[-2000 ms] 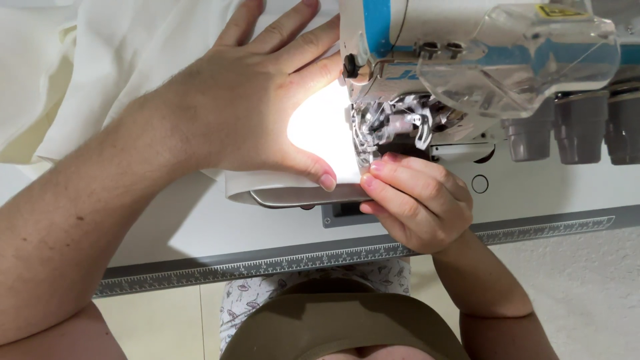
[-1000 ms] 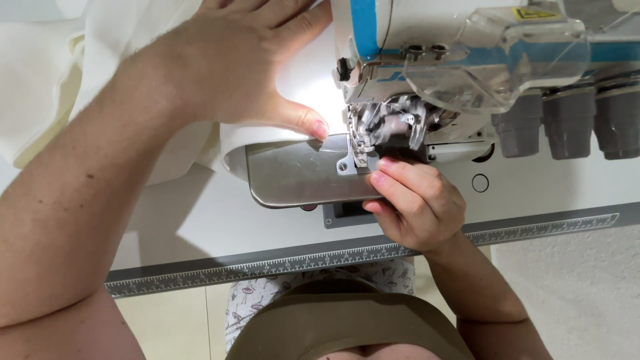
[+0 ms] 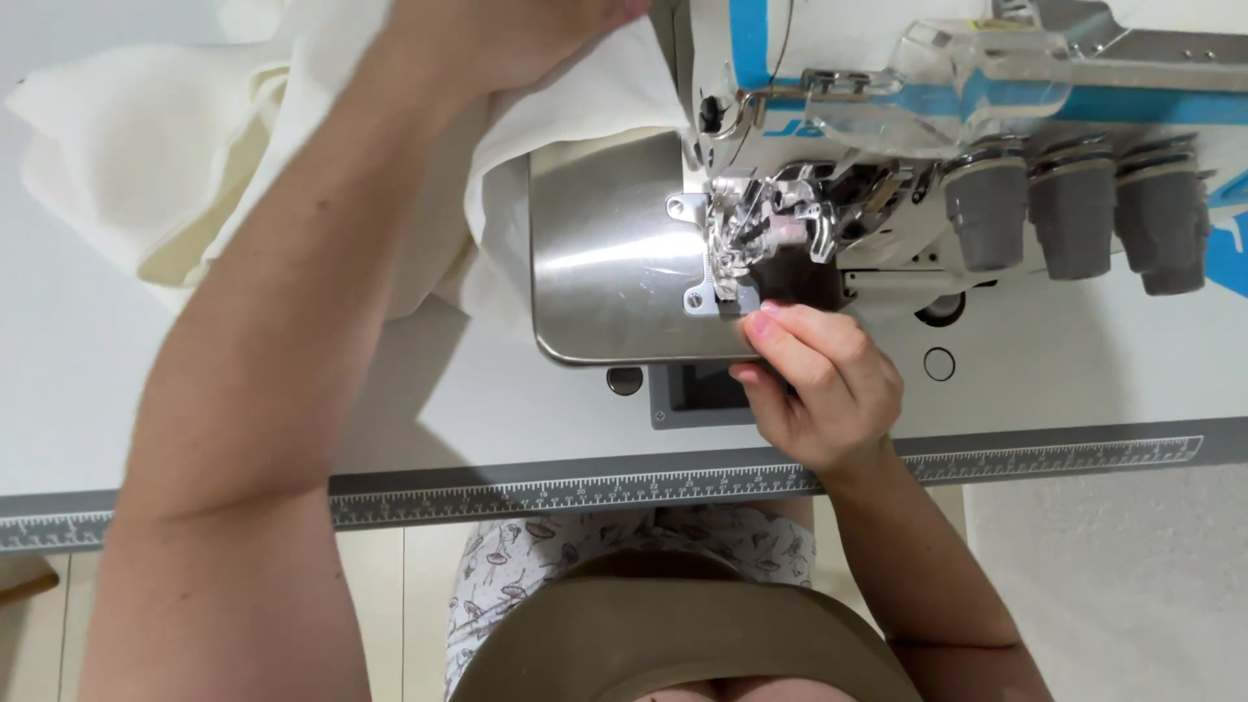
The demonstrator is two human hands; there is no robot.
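A white overlock sewing machine (image 3: 877,58) with blue stripes stands at the right. My left hand (image 3: 507,44) is at the top edge of the view, over white fabric (image 3: 585,107); its fingers are mostly cut off. The fabric drapes around the far and left sides of the steel cloth plate (image 3: 604,253). My right hand (image 3: 819,375) rests its thumb and fingertips at the plate's near right edge, just below the presser foot (image 3: 723,283). Whether something thin is between those fingertips cannot be told. The loopers and needle area (image 3: 780,224) are exposed beside the foot.
More white fabric (image 3: 127,166) lies bunched on the table at the left. Several grey cups (image 3: 985,219) hang from the machine at the right. A clear guard (image 3: 926,88) sits above the needle area. A printed ruler strip (image 3: 624,497) runs along the table's near edge.
My left hand has moved away toward the top of the view, and the fabric with it, baring more of the steel plate. My right hand has stayed at the plate's near right edge.
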